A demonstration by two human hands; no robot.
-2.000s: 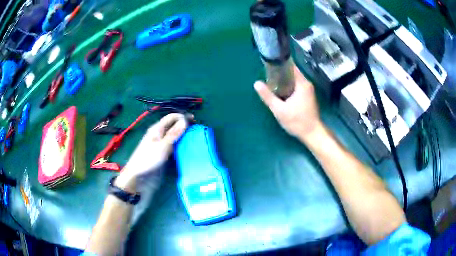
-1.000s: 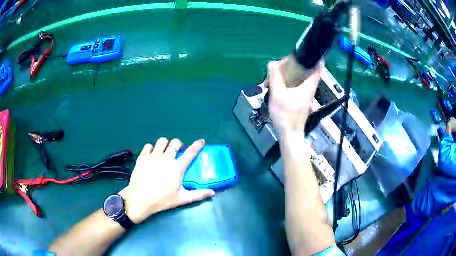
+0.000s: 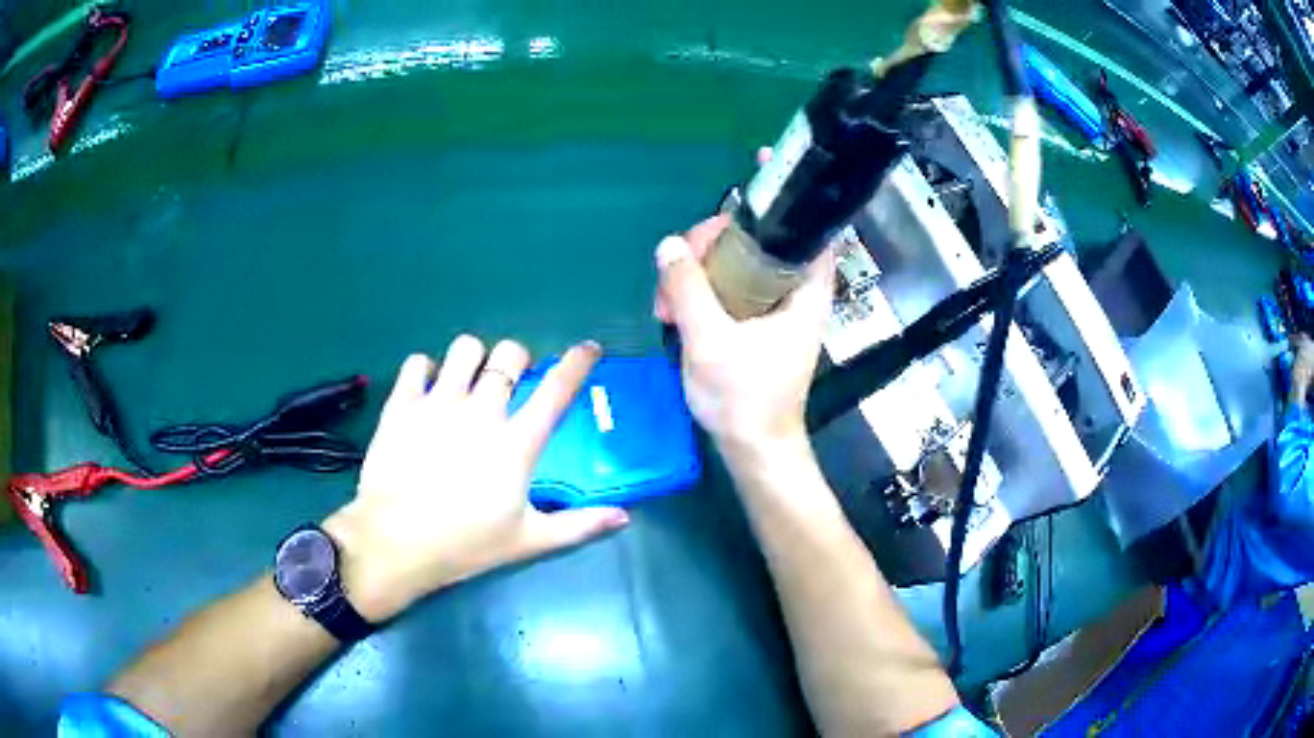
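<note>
A blue battery tester (image 3: 627,430) lies back up on the dark green bench, a small pale label on it. My left hand (image 3: 454,459) lies over its left end, thumb and fingers around it. My right hand (image 3: 749,339) holds the electric screwdriver (image 3: 814,180) by its tan grip, at the tester's right end; the driver's tip is hidden behind the hand. A black and red test lead (image 3: 245,444) lies left of my left hand, with the red clamp (image 3: 55,516) and the black clamp (image 3: 104,335) at its far end.
Two pale screw feeders (image 3: 994,332) stand at right, with the black power cord (image 3: 987,433) hanging across them. A clear plastic bag (image 3: 1196,411) and brown cardboard (image 3: 1081,663) lie beyond. Another tester (image 3: 245,51) lies at upper left. A person's blue sleeve (image 3: 1254,526) shows at far right.
My right hand has moved with the screwdriver from over the feeders to the tester's right end. My left hand has gone from the tester's lead end to holding it; the tester now lies turned sideways.
</note>
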